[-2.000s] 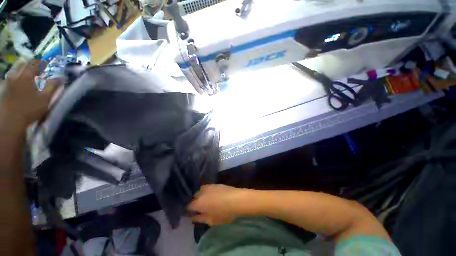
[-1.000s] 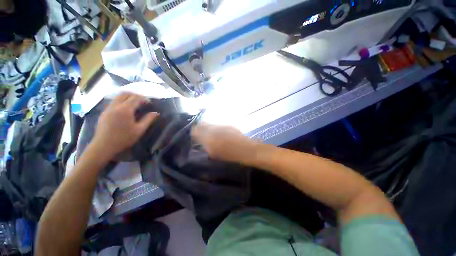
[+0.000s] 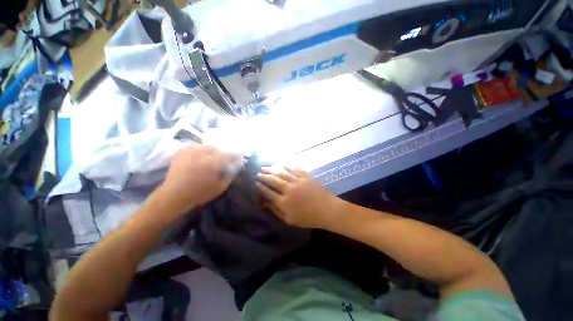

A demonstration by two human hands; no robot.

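Observation:
The light grey garment (image 3: 119, 157) lies spread on the table left of the needle. A dark grey panel (image 3: 242, 226) hangs bunched over the table's front edge towards my lap. My left hand (image 3: 201, 172) pinches the cloth edge just in front of the needle area. My right hand (image 3: 298, 195) holds the dark cloth close beside it, fingers pointing left. The white sewing machine (image 3: 301, 53) stands behind, its presser foot and needle (image 3: 254, 108) partly lost in lamp glare. The seam edge between my hands is mostly hidden by fingers.
Black-handled scissors (image 3: 414, 110) lie right of the needle, beside dark scraps (image 3: 457, 103) and a red-orange packet (image 3: 497, 92). A ruler-marked edge (image 3: 389, 153) runs along the table front. Dark cloth (image 3: 22, 182) is heaped at the left. Dark fabric (image 3: 534, 219) lies at the lower right.
The light grey garment is now spread out at the left, where dark cloth covered it. My left hand has moved right and down to the cloth edge, close beside my right hand, which has shifted slightly.

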